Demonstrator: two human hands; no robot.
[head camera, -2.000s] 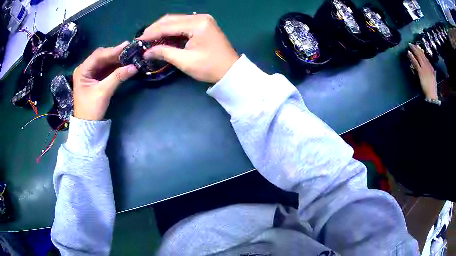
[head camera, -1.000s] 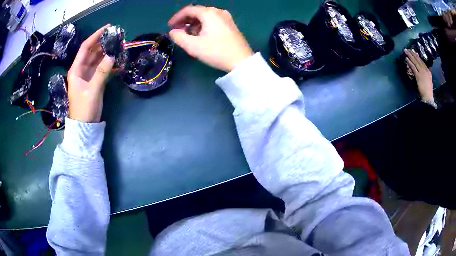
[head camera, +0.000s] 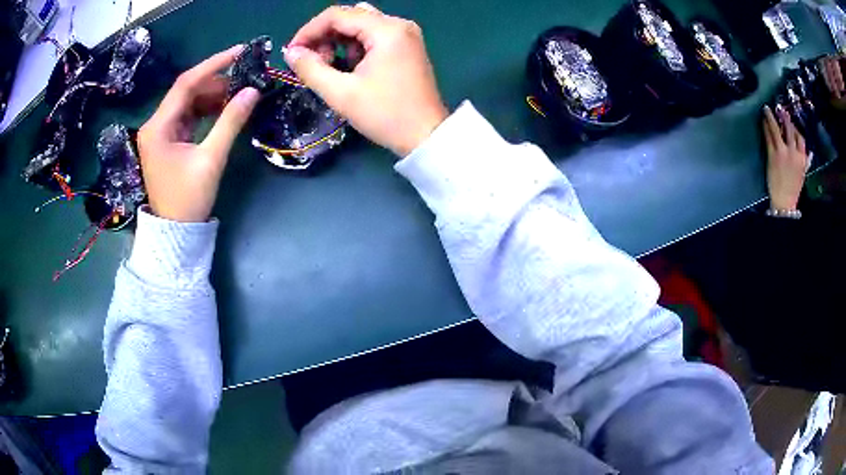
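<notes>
My left hand holds a small dark circuit board upright between thumb and fingers, above the left rim of an open black housing. Red and light lead wires run from the board toward the housing. A yellow-orange wire curves along the housing's near side. My right hand is above the housing's right part, thumb and forefinger pinched together close to the board, with a tiny light tip at the fingertips. Whether it is a wire connector is too small to tell. The right hand hides part of the housing.
Several units with loose wires lie at the left on the green bench. Board-fitted black housings stand at the upper right. Another person's hand rests at the far right. A white shelf edges the upper left.
One second ago the board showed its silvery face; now it is turned more edge-on and nearer the housing. My right hand has moved left and down toward the board.
</notes>
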